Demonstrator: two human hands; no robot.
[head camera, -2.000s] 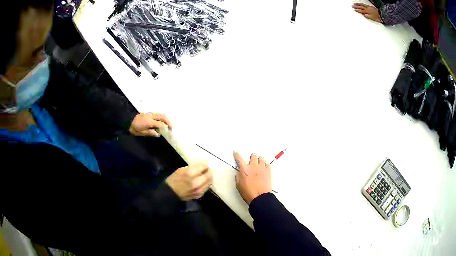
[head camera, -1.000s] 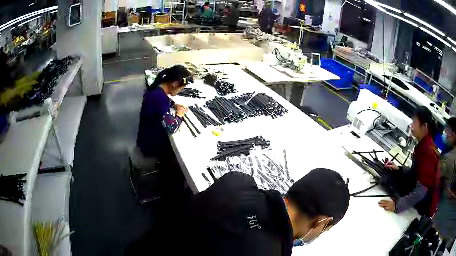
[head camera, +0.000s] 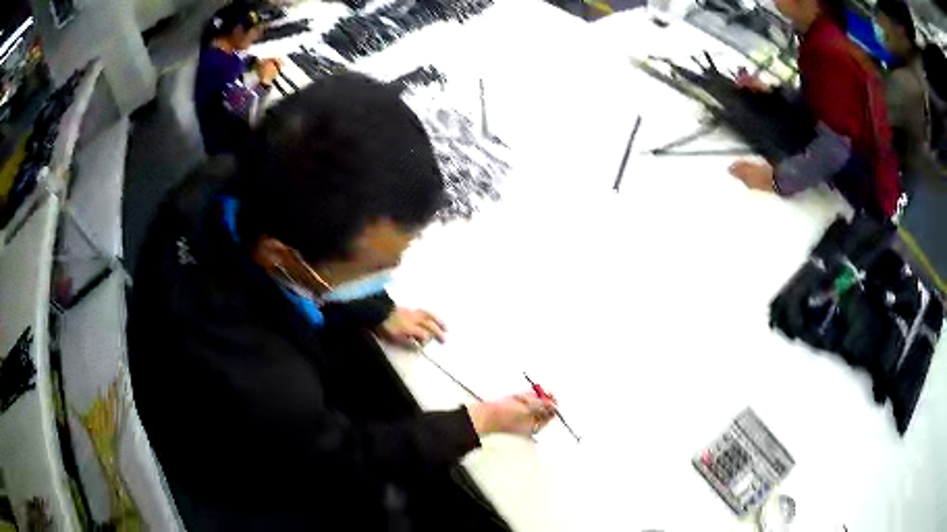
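Observation:
Neither of my hands is in view. A thin dark cord or strip (head camera: 449, 372) lies near the edge of the off-white table (head camera: 613, 312). A person in black leans over it from the left. One of this person's hands (head camera: 415, 325) rests at the cord's far end. The other hand (head camera: 511, 415) holds a thin dark pen with a red part (head camera: 539, 392) over the table, at the cord's near end. A grey calculator (head camera: 743, 461) lies to the right, with a pale tape ring (head camera: 777, 511) just below it.
Shiny black straps (head camera: 467, 166) are piled behind the leaning person. One dark strap (head camera: 627, 153) lies alone farther back. Tied black bundles (head camera: 862, 312) lie at the right. A person in red (head camera: 846, 94) stands beside long dark straps (head camera: 748, 109). Another person (head camera: 223, 88) works at the far left.
My hand, seen pointing at the cord two seconds ago, is out of view. The pen, then lying on the table, is now in the leaning person's hand. The view swung up, then back down.

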